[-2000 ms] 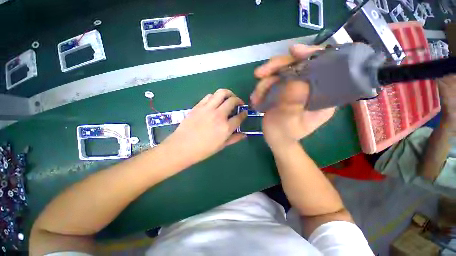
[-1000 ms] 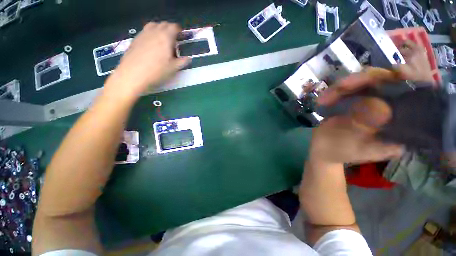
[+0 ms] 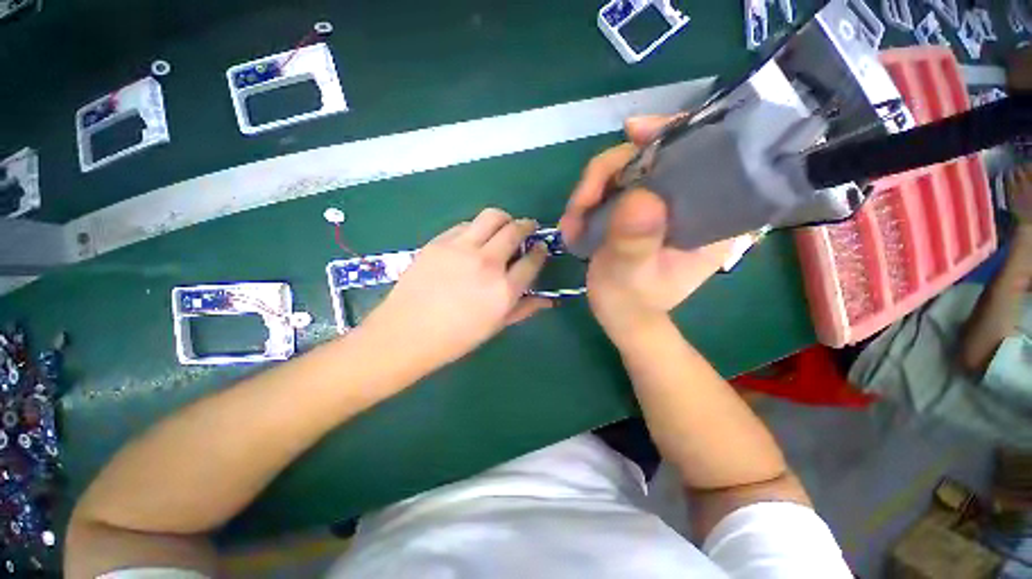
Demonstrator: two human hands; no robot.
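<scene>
My right hand (image 3: 639, 243) grips the grey electric screwdriver (image 3: 724, 170), its front end over a white plastic housing (image 3: 560, 291). My left hand (image 3: 470, 277) holds this housing by its left side, with the fingers at its blue circuit board (image 3: 547, 241). The hands cover much of the housing, and the driver tip is hidden. A second housing (image 3: 340, 300) lies partly under my left wrist, with a white disc (image 3: 334, 215) on a red wire. A third housing (image 3: 234, 322) lies further left.
Beyond the pale metal rail (image 3: 396, 158) more housings (image 3: 289, 88) lie on green. The screw feeder (image 3: 843, 68) stands right, partly behind the screwdriver, beside a pink tray (image 3: 832, 288). Loose components (image 3: 23, 441) are heaped at left. Another person's arm (image 3: 1002, 271) is at far right.
My left hand has come back from beyond the rail and now holds a housing on the near side. My right hand has moved left with the screwdriver, from the feeder to this housing.
</scene>
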